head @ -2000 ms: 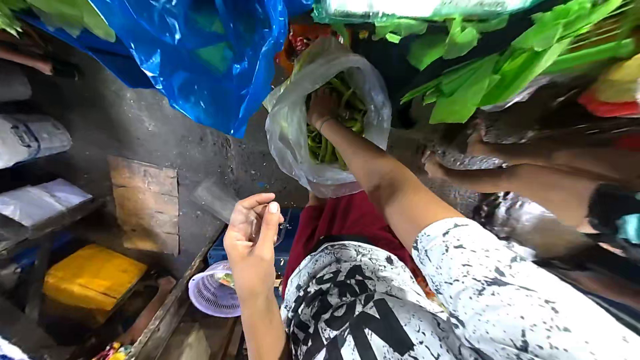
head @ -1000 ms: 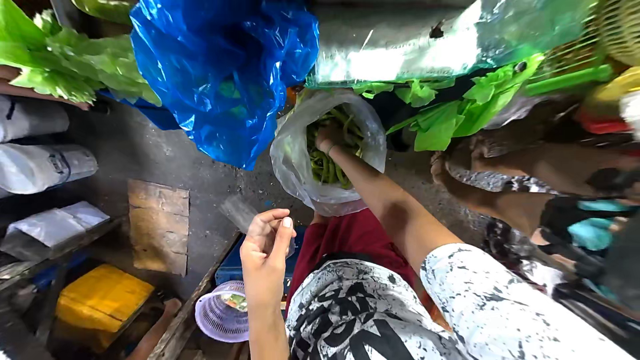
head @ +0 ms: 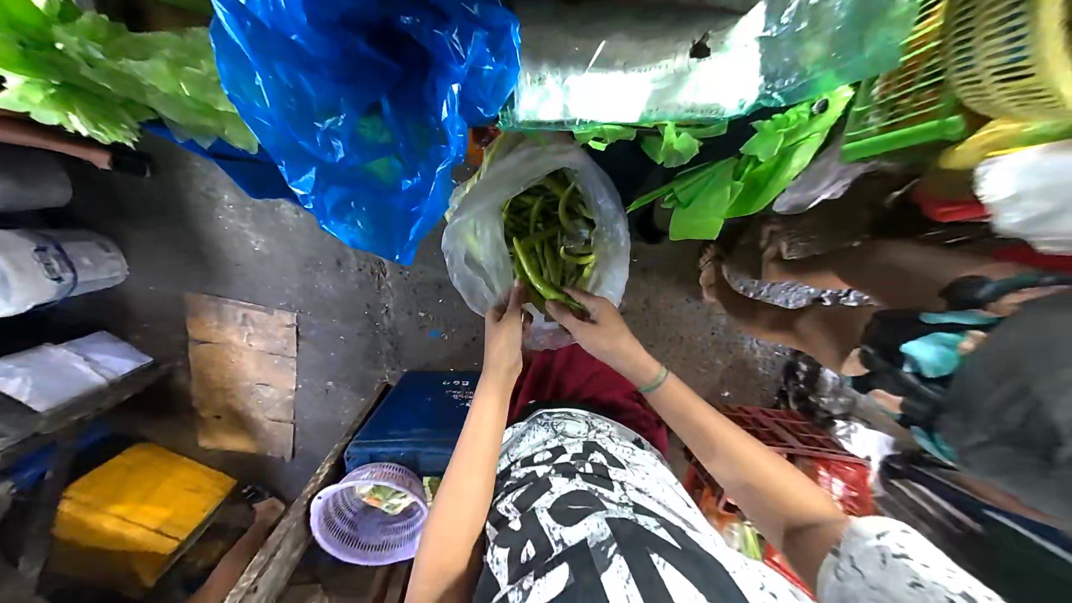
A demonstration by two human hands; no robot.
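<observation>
A clear plastic bag (head: pixel 469 243) stands open in front of me, full of long green chili peppers (head: pixel 548 222). At its near rim, my right hand (head: pixel 596 328) grips the lower end of one bright green chili pepper (head: pixel 536 272) between thumb and fingers. My left hand (head: pixel 505 331) is at the near left rim, close beside that pepper; its fingertips are partly hidden, and whether they hold the rim or the pepper I cannot tell.
A blue plastic bag (head: pixel 360 126) hangs at the upper left. Leafy greens (head: pixel 737 180) stick out at the upper right. Below left are a blue case (head: pixel 414 419) and a purple basket (head: pixel 368 515). Another person's legs (head: pixel 804 314) are at the right. Flattened cardboard (head: pixel 243 377) lies on the floor.
My right hand has drawn back from deep among the peppers to the near rim and holds one. My left hand has moved up from outside the bag to its rim.
</observation>
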